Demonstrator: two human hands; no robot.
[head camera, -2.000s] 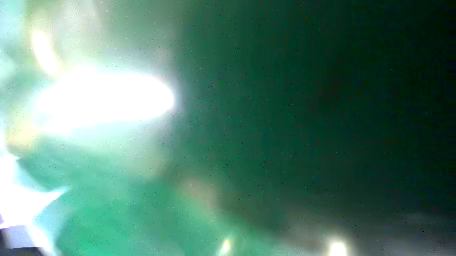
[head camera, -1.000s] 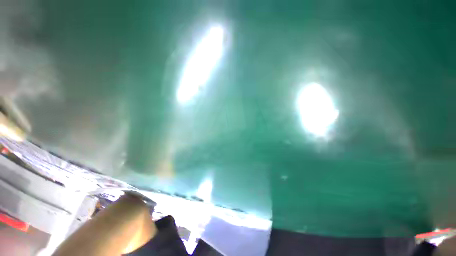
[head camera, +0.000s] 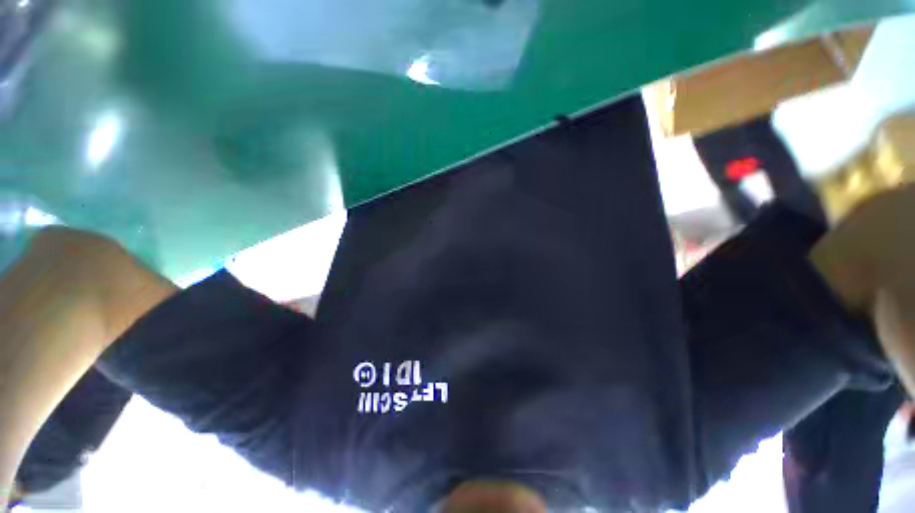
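No hand shows clearly. At the left edge a bare forearm and a dark sleeve are in view, and the hand is cut off or hidden. At the right edge another bare forearm shows, blurred, with its hand out of the picture. The green bench surface (head camera: 431, 130) crosses the top and left. A bluish, glossy, see-through sheet (head camera: 381, 35) lies on it at the top, with a bright glare spot. No phone-shaped part can be made out.
My dark top (head camera: 502, 271) with white print fills the middle, below the bench edge. A brown cardboard box (head camera: 752, 85) is at the upper right. A dark object with a red mark (head camera: 742, 166) is below it. A blurred yellowish thing (head camera: 868, 180) is at the right edge.
The view has swung from the blurred green surface down to my torso and the bench edge. Both forearms, the print on the top and the cardboard box now show.
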